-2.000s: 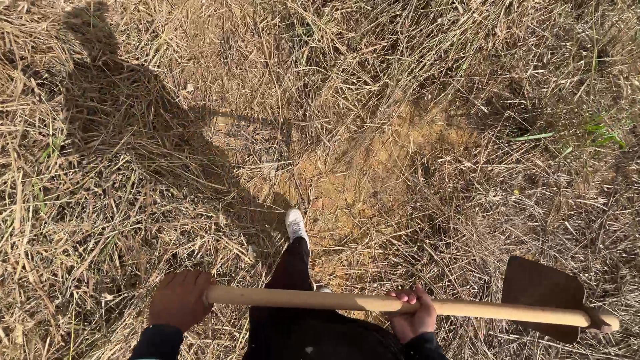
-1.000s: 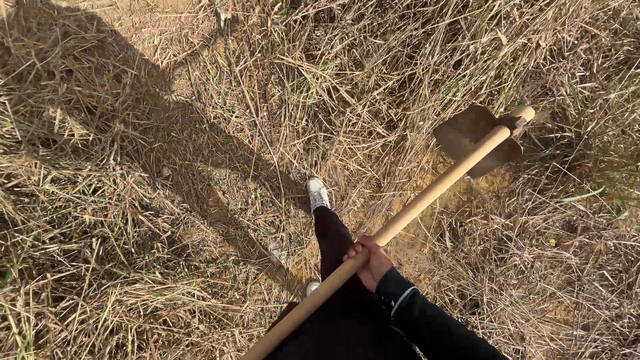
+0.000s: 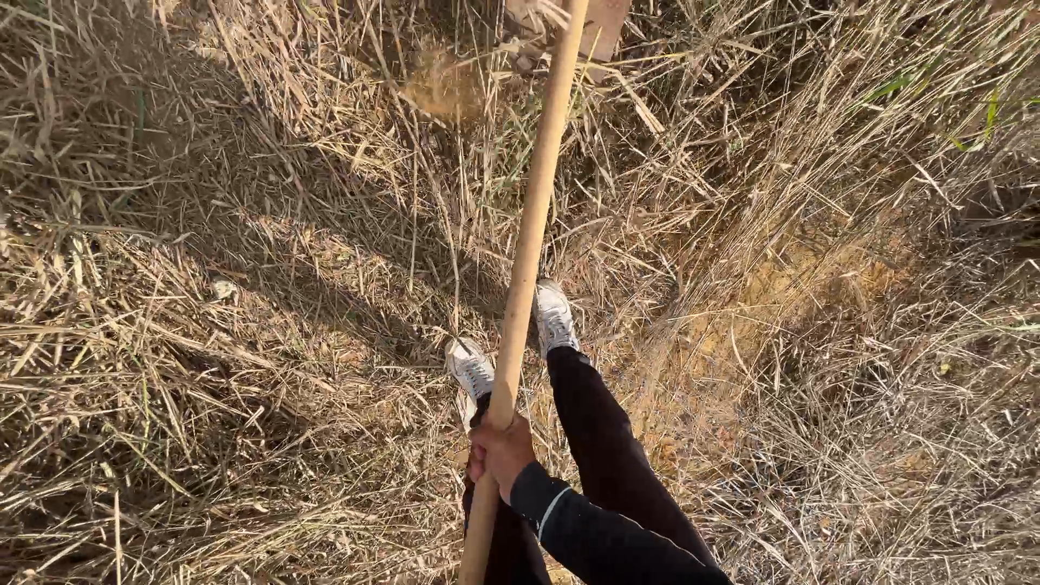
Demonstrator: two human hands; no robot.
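Note:
My right hand (image 3: 502,455) is closed around the pale wooden handle (image 3: 532,236) of a hoe, low in the view and in front of my legs. The handle runs from the bottom edge up to the top, leaning slightly right. At its far end the broad metal hoe blade (image 3: 609,28) lies among dry stalks, partly hidden by them and cut off by the top edge. My left hand is out of view.
Dry cut grass (image 3: 162,341) covers the ground around me, with taller dry stalks (image 3: 780,138) at the upper right. Bare yellowish soil (image 3: 772,301) shows to the right. My white shoes (image 3: 556,318) stand on either side of the handle. A shadow falls across the left.
The hoe has swung from lying crosswise, through a slant, to nearly upright in the view, its blade now at the top. My left hand, on the handle two seconds ago, has left the view.

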